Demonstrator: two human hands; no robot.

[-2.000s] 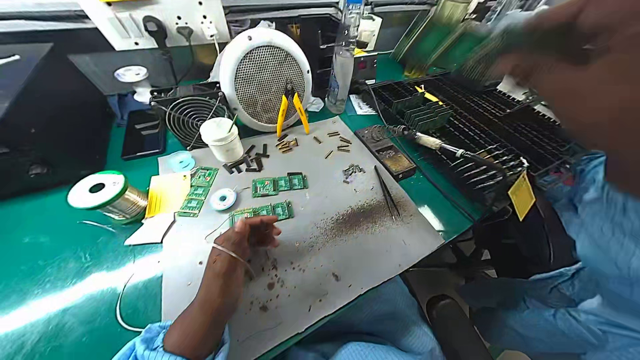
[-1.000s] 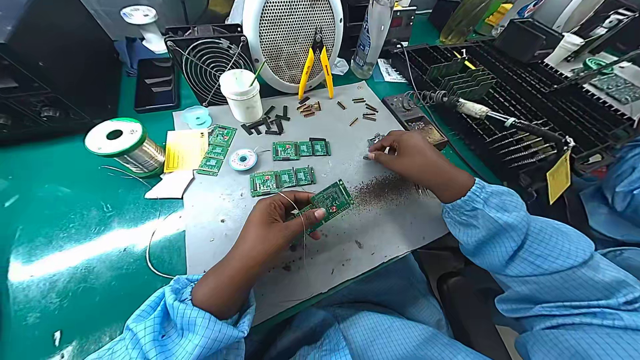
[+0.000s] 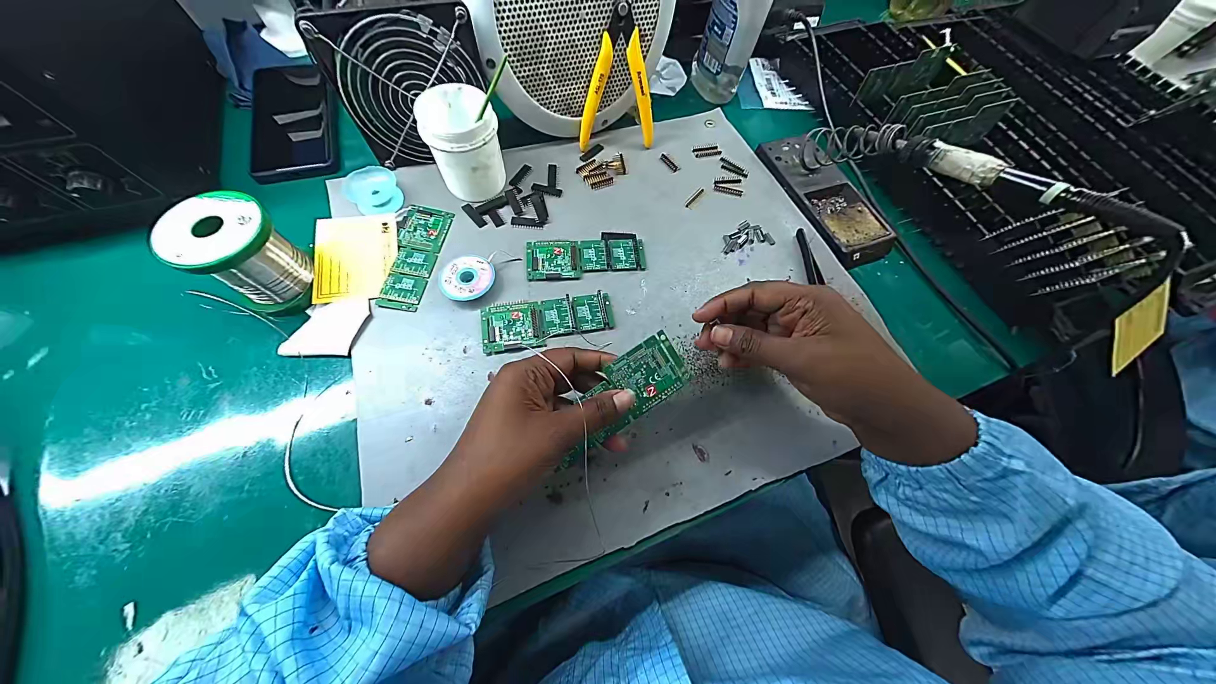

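Note:
My left hand (image 3: 560, 399) grips a green circuit board (image 3: 646, 380), tilted, over the grey mat (image 3: 760, 432); a thin wire hangs across that hand. Just right of the board, my right hand (image 3: 788, 342) pinches a tiny part (image 3: 711, 325) between thumb and fingertips; its kind is too small to tell. Two more board panels lie beyond, a nearer one (image 3: 510, 326) and a farther one (image 3: 553, 259). Small metal components (image 3: 748, 236) lie in a heap above my right hand, beside black tweezers (image 3: 809, 256). Pin headers (image 3: 730, 167) and black connectors (image 3: 529, 206) are scattered at the back.
Left stand a solder wire spool (image 3: 233, 249), a small white reel (image 3: 467, 277) and another board strip (image 3: 415, 258). Behind are a white jar (image 3: 462, 142), yellow-handled cutters (image 3: 617, 81) and a fan (image 3: 389, 71). A soldering iron (image 3: 969, 163) rests above its stand (image 3: 845, 217), beside black racks (image 3: 1064, 123).
Two seconds ago my left hand was near the boards without this one raised, and my right hand was high at the right. Since one second ago my right hand has moved from the component heap towards the held board.

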